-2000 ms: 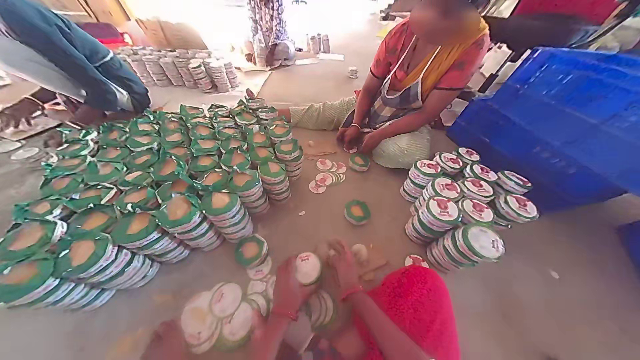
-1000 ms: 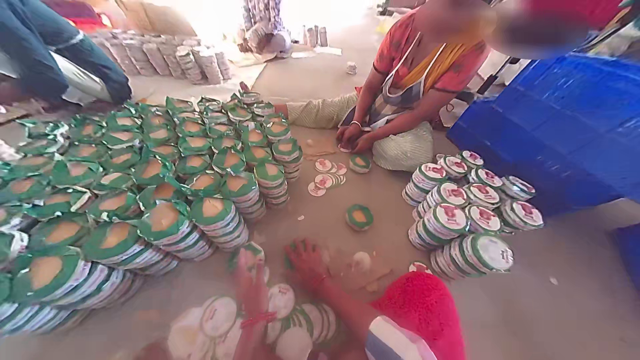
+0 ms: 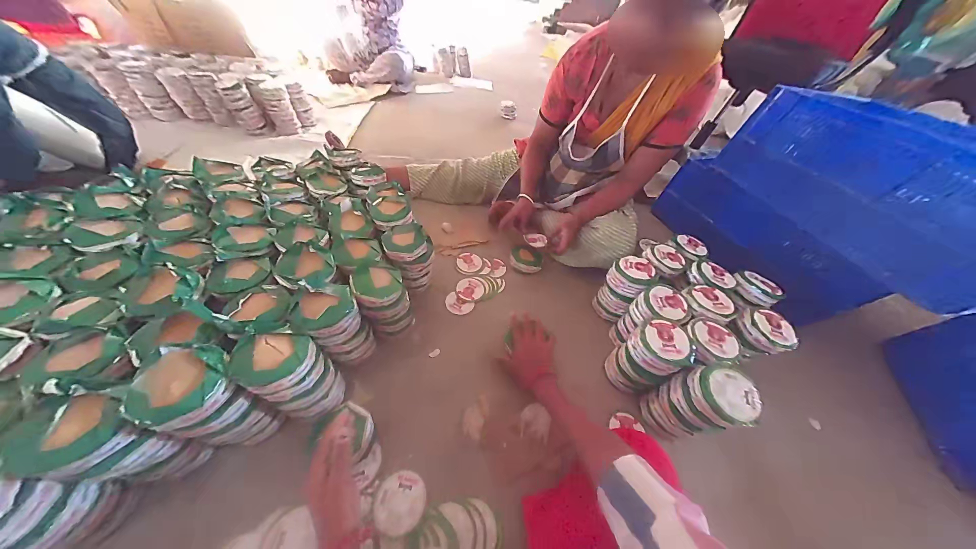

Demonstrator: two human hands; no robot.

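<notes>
My right hand (image 3: 528,352) reaches forward, palm down, over a green-rimmed disc on the floor that it mostly hides; whether it grips the disc cannot be told. My left hand (image 3: 335,465) is blurred at the lower left, beside a short stack of green-rimmed round discs (image 3: 364,433); its grip is unclear. Just right of it lies a white round disc with a printed label (image 3: 399,503), next to a tipped row of green-edged discs (image 3: 461,526). Small discs with red print (image 3: 470,289) lie loose on the floor ahead.
Many stacks topped with green wrap (image 3: 286,358) fill the left. Label-topped stacks (image 3: 667,341) stand at right, before blue plastic crates (image 3: 823,191). Opposite, a person (image 3: 610,130) sits holding a small disc (image 3: 535,240). Grey stacks (image 3: 244,103) and another person's leg (image 3: 65,107) are farther back.
My right hand has moved forward to the green-rimmed disc that lay uncovered on the floor. My left hand, earlier near the middle with a white disc, is now at the left stack.
</notes>
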